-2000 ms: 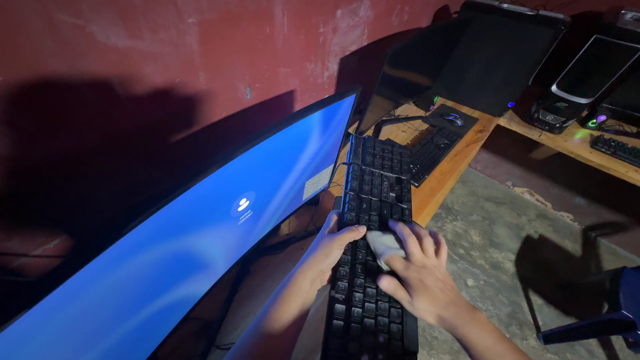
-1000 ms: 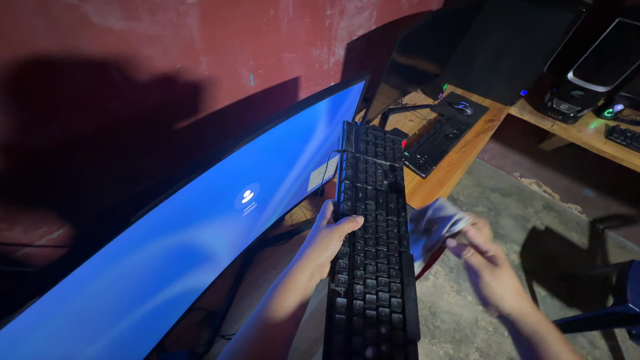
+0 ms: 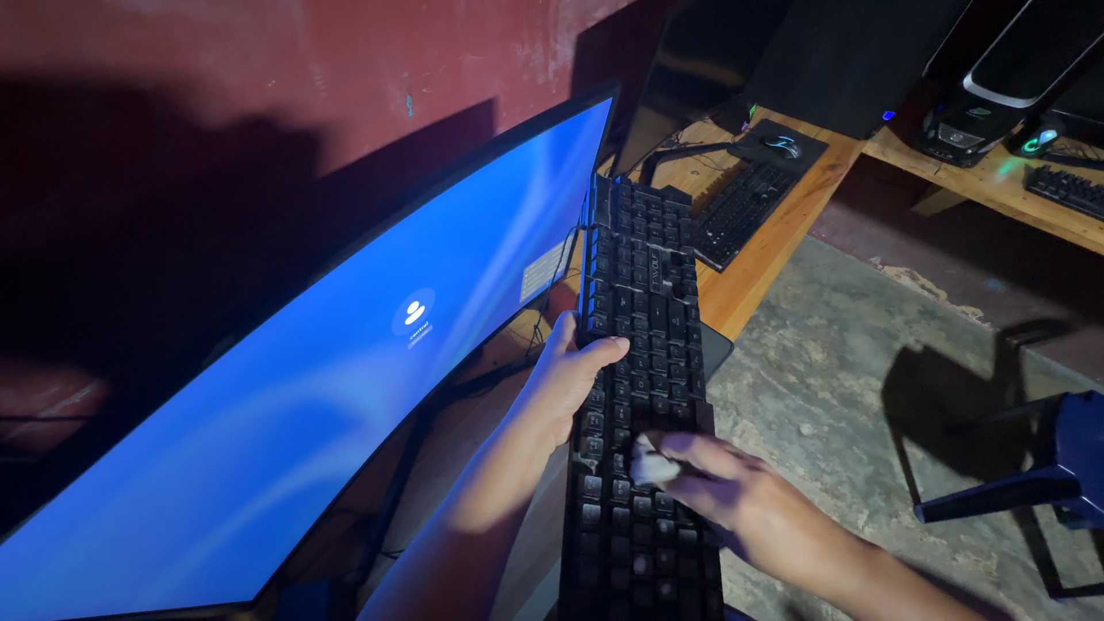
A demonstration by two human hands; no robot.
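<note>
A black T-Wolf keyboard (image 3: 642, 379) is held up on end in front of the body, its keys facing me. My left hand (image 3: 573, 371) grips its left edge, thumb over the keys and the other fingers hidden behind. My right hand (image 3: 724, 487) pinches a wadded pale cloth (image 3: 653, 461) against the keys in the lower half; the hand is slightly blurred. Just left of the keyboard stands a large curved monitor (image 3: 345, 371), lit blue with a user icon.
Beyond, a wooden desk (image 3: 759, 276) bears a second keyboard (image 3: 746, 207) and a lit mouse (image 3: 780, 147) on a black pad. A computer tower (image 3: 992, 95) and another keyboard (image 3: 1065, 190) sit on the right-hand desk. A dark blue plastic stool or chair (image 3: 1018, 492) stands on the concrete floor.
My right hand was on the keys with the cloth two seconds ago, then off the keyboard to the right, and is now back on the lower keys. My left hand keeps its hold.
</note>
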